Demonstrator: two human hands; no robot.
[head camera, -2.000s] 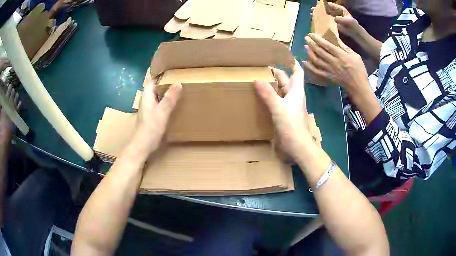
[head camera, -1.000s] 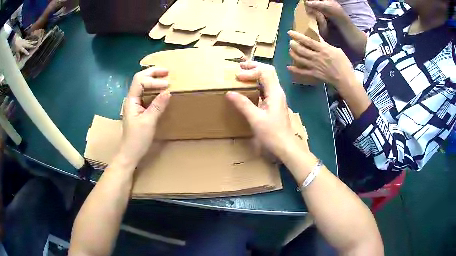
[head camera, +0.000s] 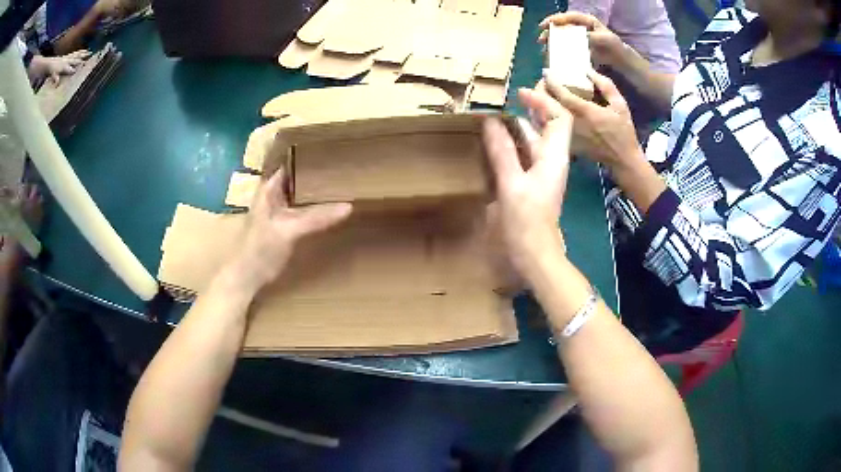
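Observation:
A part-folded mailer box (head camera: 392, 171) is tilted up above the stack, its shallow inside facing me. My left hand (head camera: 281, 230) holds its left end, the thumb along the lower edge. My right hand (head camera: 530, 180) is at its right end, slightly blurred, fingers over the upper right corner. The stack of box blanks (head camera: 369, 318) lies under the box at the near table edge, with a small dark slot at its right. Rounded flaps of the stack show behind the box. The far fingers of my left hand are hidden by the box.
The green table (head camera: 194, 129) has a second pile of blanks (head camera: 406, 41) at the far side and a dark brown case (head camera: 221, 28) beside it. A cream tube (head camera: 78, 194) rises at left. At right, a person's hands (head camera: 599, 120) hold a small box. A red stool (head camera: 705, 355) stands below.
The box has tipped so its open inside now faces me, where its closed outer wall showed before. My right hand has moved up and right. The person at right has turned their box.

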